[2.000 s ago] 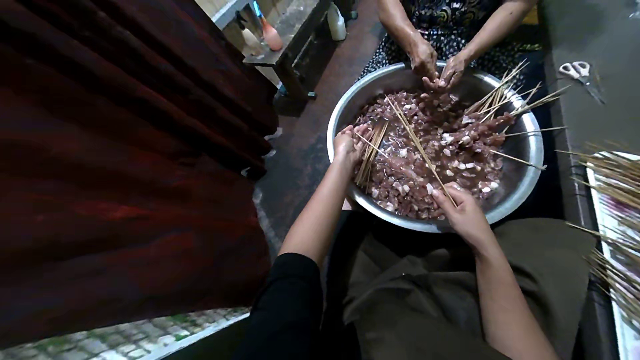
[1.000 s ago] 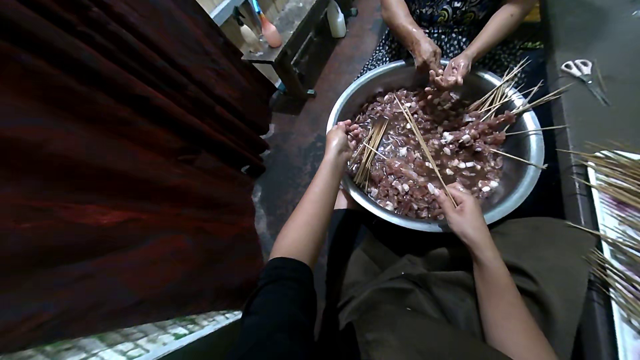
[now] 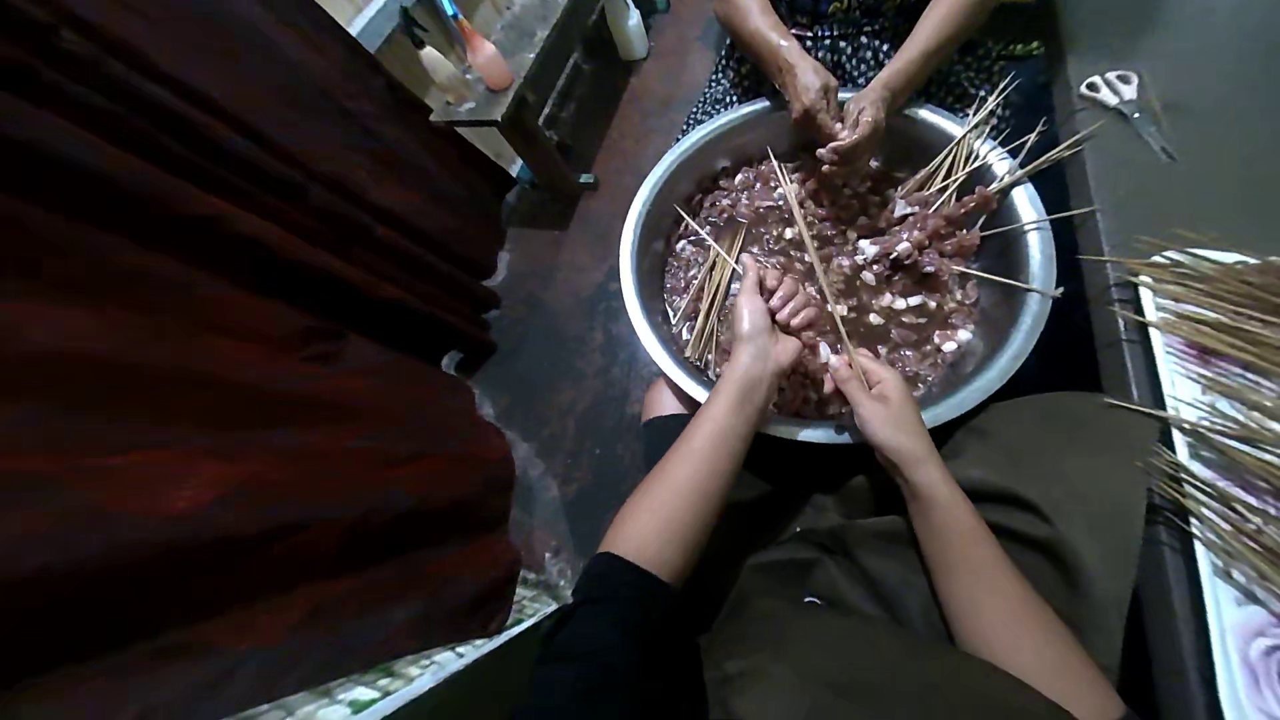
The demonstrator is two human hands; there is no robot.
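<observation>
A large metal basin holds small pieces of raw meat in liquid. Low in the basin, my left hand curls around a thin skewer that points up and left; whether meat is in its fingers is unclear. My right hand pinches the lower ends of thin bamboo sticks that slant up across the basin. A bundle of bare sticks leans beside my left hand. Skewers threaded with meat rest at the right side, their stick ends over the rim.
Opposite me, another person's hands work together over the far rim. White-handled scissors lie on the dark table at right, near a tray heaped with sticks. A dark red curtain hangs at left, with bottles on a wooden bench behind.
My left hand has moved from the basin's left rim rightward and down, over the meat near my right hand. My right hand still holds the sticks in about the same place.
</observation>
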